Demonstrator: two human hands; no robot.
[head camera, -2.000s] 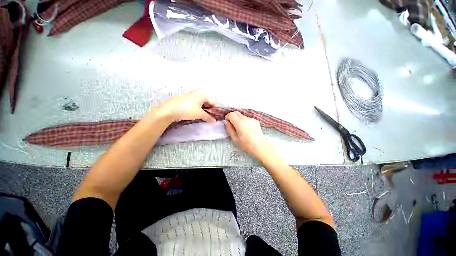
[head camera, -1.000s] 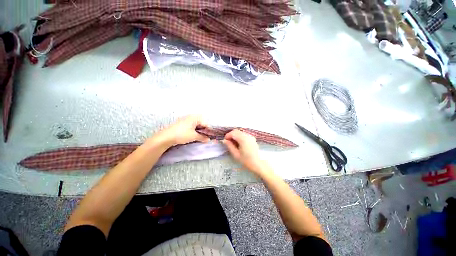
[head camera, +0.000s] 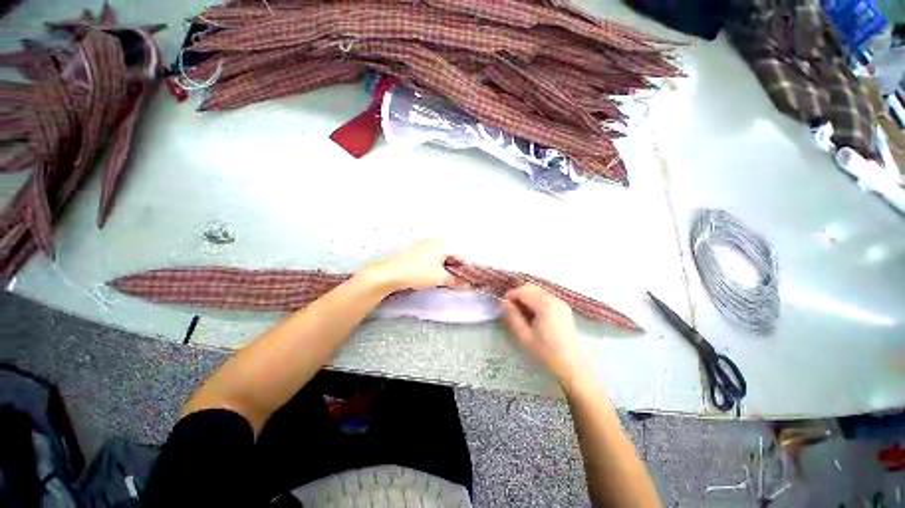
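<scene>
A reddish-brown checked fabric band (head camera: 233, 288) with pointed ends lies across the table near its front edge. Pale lilac-white lining (head camera: 442, 306) shows below its middle. My left hand (head camera: 425, 266) is closed on the band's upper edge, right of its middle. My right hand (head camera: 537, 316) is just right of it, at the band's lower edge, thumb and fingertips pinched together. A needle or thread in the fingertips is too small to make out. Black-handled shears (head camera: 703, 355) lie to the right of the band.
A stack of checked bands (head camera: 437, 60) lies at the back over a clear plastic bag (head camera: 466, 134), beside a red piece (head camera: 357, 132). A smaller bundle (head camera: 84, 129) is at left. A grey coil (head camera: 735, 268) and darker plaid cloth (head camera: 804, 74) are at right.
The camera view has shifted, showing more at left and back. My right hand has moved slightly away from my left hand, down and right. My left hand keeps its hold on the band.
</scene>
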